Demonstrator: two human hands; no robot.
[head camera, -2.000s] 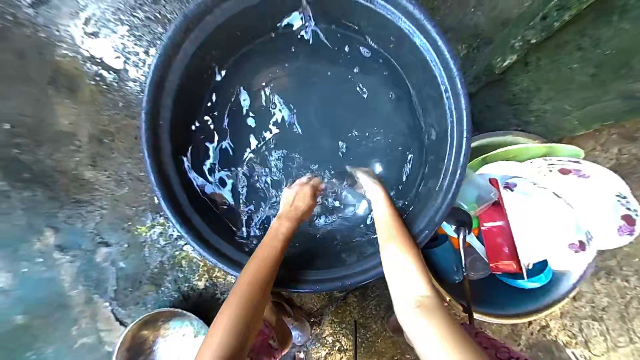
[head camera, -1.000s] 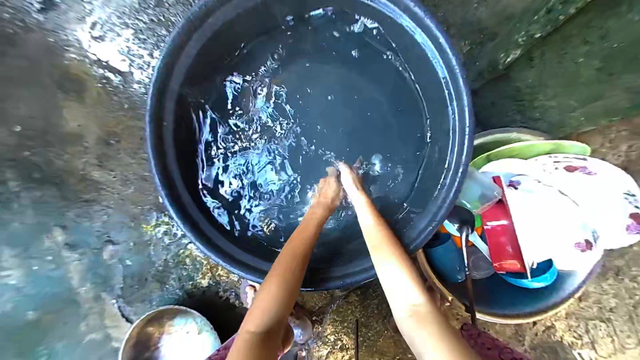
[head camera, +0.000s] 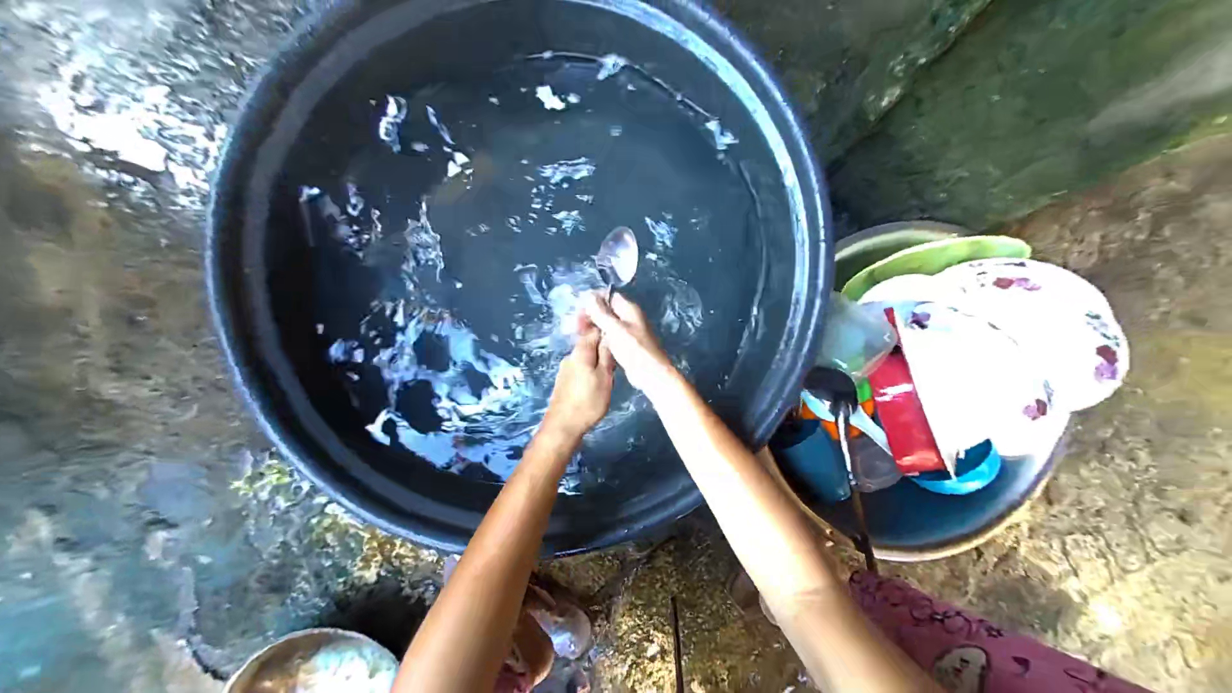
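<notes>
A metal spoon (head camera: 617, 258) points bowl-up just above the rippling water of a big dark round tub (head camera: 813, 289). My right hand (head camera: 628, 337) is closed around its handle. Against it, at the same handle, is my left hand (head camera: 583, 371), with its fingers curled; whether it grips the handle too is hard to tell. Both hands are together over the lower middle of the tub.
Right of the tub, a basin (head camera: 924, 555) holds floral white plates (head camera: 1078, 327), a green plate (head camera: 938, 258), a red packet (head camera: 905, 414), a blue cup (head camera: 814, 464) and a dark-headed ladle (head camera: 830, 387). A metal bowl (head camera: 313, 664) stands at the lower left.
A spoon now shows above the water at my hands; neither earlier frame shows it clearly. My hands, apart two seconds ago, have come together.
</notes>
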